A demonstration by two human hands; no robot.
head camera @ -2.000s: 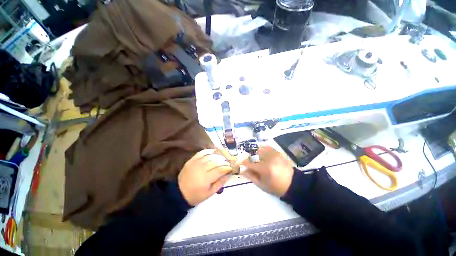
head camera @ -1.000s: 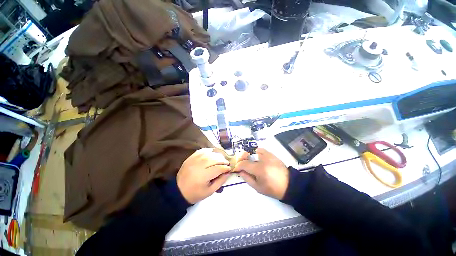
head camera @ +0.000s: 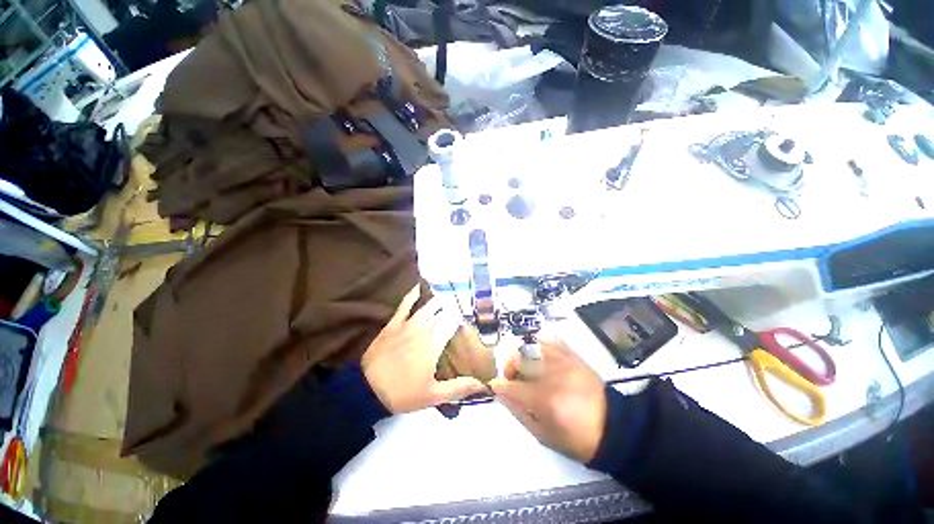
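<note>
The brown garment piece point(head camera: 277, 297) lies left of the sewing machine point(head camera: 655, 205), and a small part of it shows between my hands just in front of the presser foot area point(head camera: 490, 333). My left hand point(head camera: 415, 358) lies on this part, fingers spread toward the machine head, thumb pointing right. My right hand point(head camera: 553, 397) is right of the needle area, its fingers bent and pinching the cloth edge near my left thumb tip. The needle itself cannot be made out.
A pile of brown pieces point(head camera: 236, 123) with dark strips point(head camera: 358, 143) lies behind. A phone point(head camera: 627, 330) and red and yellow shears point(head camera: 783, 363) lie under the machine arm. A black cylinder point(head camera: 614, 72) stands behind the machine. Cardboard point(head camera: 97, 430) covers the left surface.
My left fingers have spread and moved up toward the machine head, uncovering the bit of cloth between my hands. My right hand still pinches beside the needle area. The whole view has shifted slightly.
</note>
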